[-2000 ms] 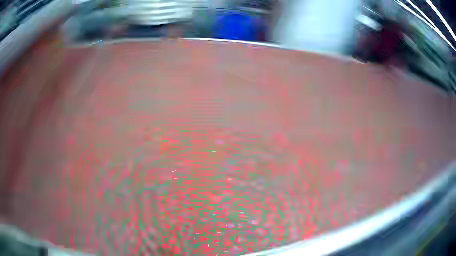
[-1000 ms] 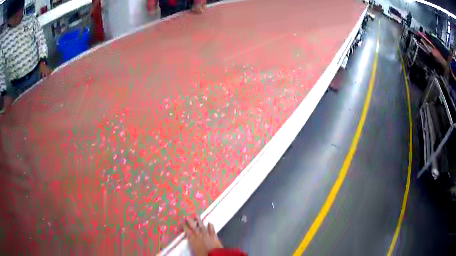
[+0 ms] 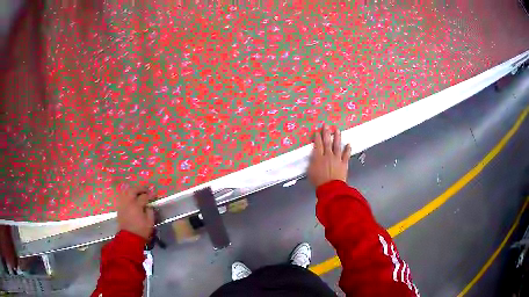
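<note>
A red floral fabric ply on green ground (image 3: 232, 87) lies spread over the table and fills the upper view. Its near edge runs along the white table rim (image 3: 400, 119). My right hand (image 3: 329, 156) lies on the rim, fingers apart, fingertips touching the fabric edge. My left hand (image 3: 136, 212) is at the fabric edge at lower left, fingers bent and slightly blurred. Whether it pinches the edge cannot be told. Both sleeves are red.
Below the rim, a dark flat bar (image 3: 212, 217) and brownish pieces (image 3: 185, 230) show under the table edge. The grey floor (image 3: 406, 180) has yellow lines (image 3: 432, 200). My shoes (image 3: 300, 255) are below. A dark blurred band (image 3: 23, 64) crosses the fabric at far left.
The view has turned down to the near table edge. The people and blue container across the table have left the picture. Both my hands now show at the edge, where one showed before.
</note>
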